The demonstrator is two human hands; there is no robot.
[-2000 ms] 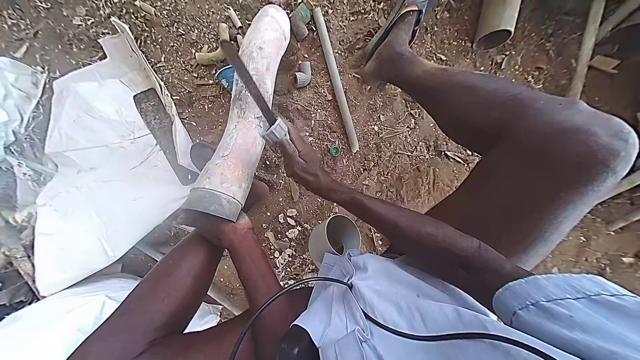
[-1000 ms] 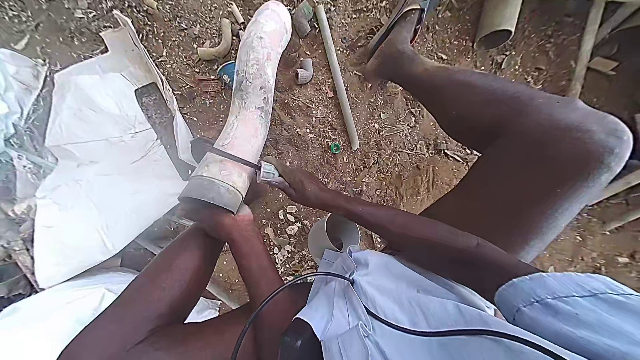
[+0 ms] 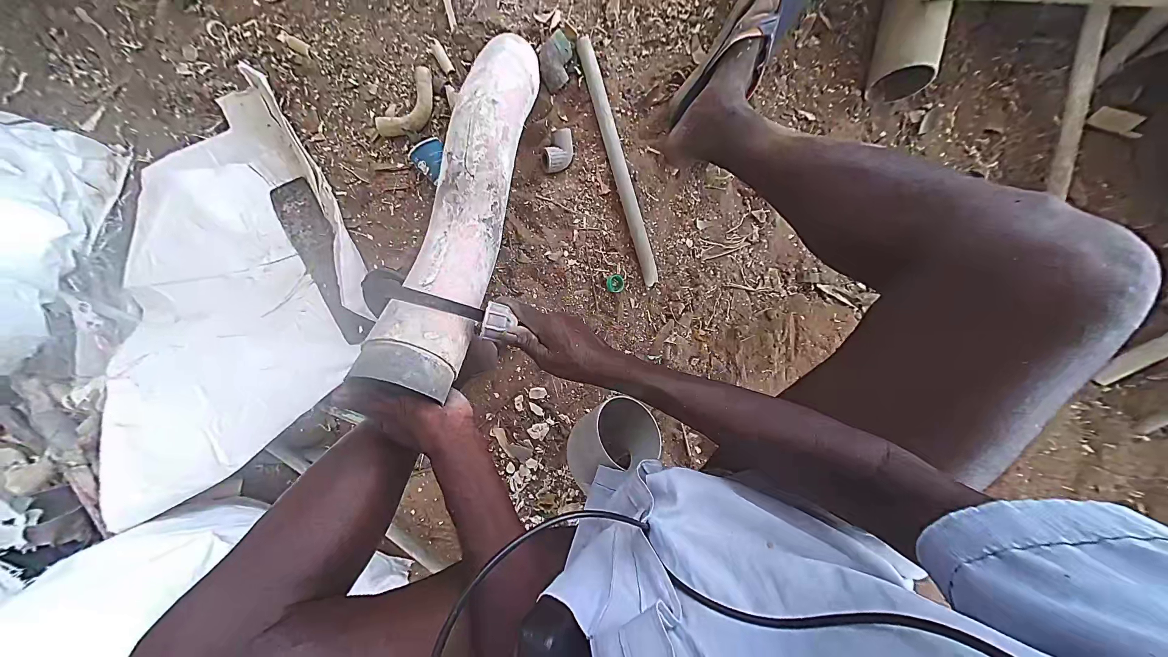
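A curved, whitish limb-shaped piece (image 3: 470,182), stained pink and grey, extends away from my lap, with a grey pipe-like collar (image 3: 404,367) at its near end. My left hand (image 3: 433,415) is at the collar's end, its fingers mostly hidden beneath. My right hand (image 3: 557,342) is closed on the white plastic handle (image 3: 497,321) of a tool whose dark, flat blade (image 3: 438,303) lies across the piece just above the collar. Whether the blade has teeth cannot be told.
White sheeting (image 3: 219,338) and a dark flat strip (image 3: 315,251) lie at the left. On the littered soil are a thin pipe (image 3: 619,164), an elbow fitting (image 3: 558,151), a blue cup (image 3: 426,158) and a green ring (image 3: 615,284). A wide pipe piece (image 3: 584,447) stands near my shirt; a black cable crosses it.
Two seconds ago the blade slanted along the upper part of the piece; it then came down across the piece near the collar, where it still is. My left hand stays at the collar's end.
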